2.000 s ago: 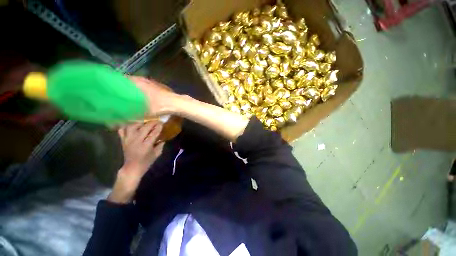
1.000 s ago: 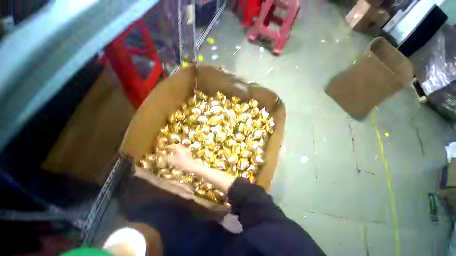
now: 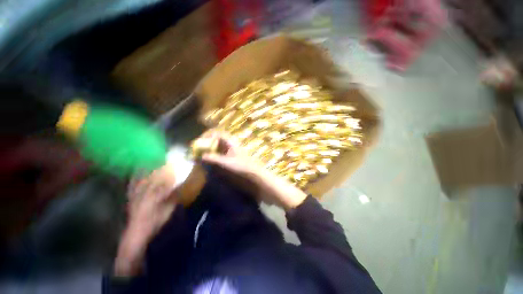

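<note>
The frame is blurred. My left hand (image 3: pixel 146 209) holds the plush toy near its base, at the left over my lap. The toy's green hat (image 3: pixel 121 139) with its yellow tip (image 3: pixel 73 118) points up and left. The white opening (image 3: pixel 179 165) of the toy faces right, beside the brown base (image 3: pixel 192 185). My right hand (image 3: pixel 229 158) holds something gold, which looks like a gold ingot (image 3: pixel 202 147), between its fingers just right of the white opening. Its exact shape and any contact with the opening cannot be told.
An open cardboard carton (image 3: pixel 367 129) full of gold pieces (image 3: pixel 298 123) stands on the floor beyond my right hand. Red stools (image 3: pixel 401 28) are at the top. A brown cardboard box (image 3: pixel 467 158) lies on the floor at the right. Dark framing is at the left.
My right hand has come out of the gold pieces in the carton and moved to the toy. The toy and my left hand are now more fully in view as the camera has turned.
</note>
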